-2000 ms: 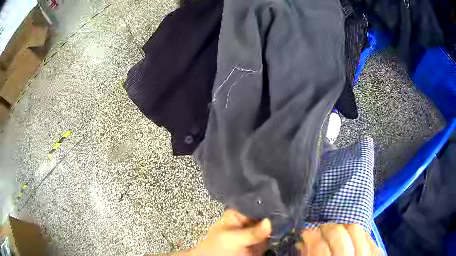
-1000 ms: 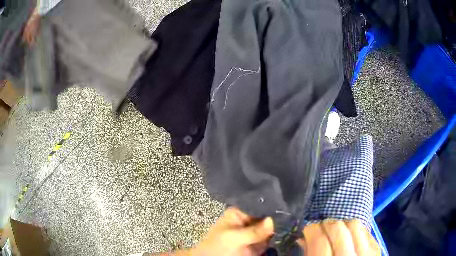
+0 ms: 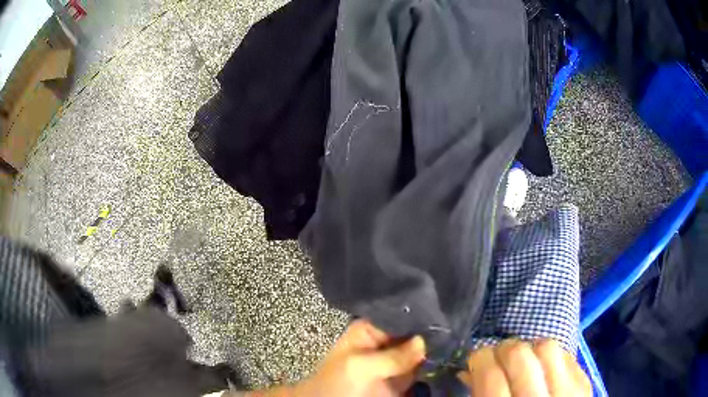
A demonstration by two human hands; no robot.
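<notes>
A grey garment hangs away from me in long folds, with a white loose thread on its left fold. My left hand pinches its near end between thumb and fingers. My right hand is curled at the same dark bunched edge, at the bottom of the view. Its fingertips are partly hidden, and I cannot tell whether it holds a tool. A small pale spot and a short white thread end show near the held edge.
A black jacket lies under and left of the grey garment. Blue-and-white checked cloth is beside it. A blue crate and dark clothes are at right. A cardboard box is upper left. Blurred dark clothing is lower left.
The person carrying grey cloth at upper left is gone from there; blurred dark clothing now shows at lower left. My hands and the grey garment have hardly moved.
</notes>
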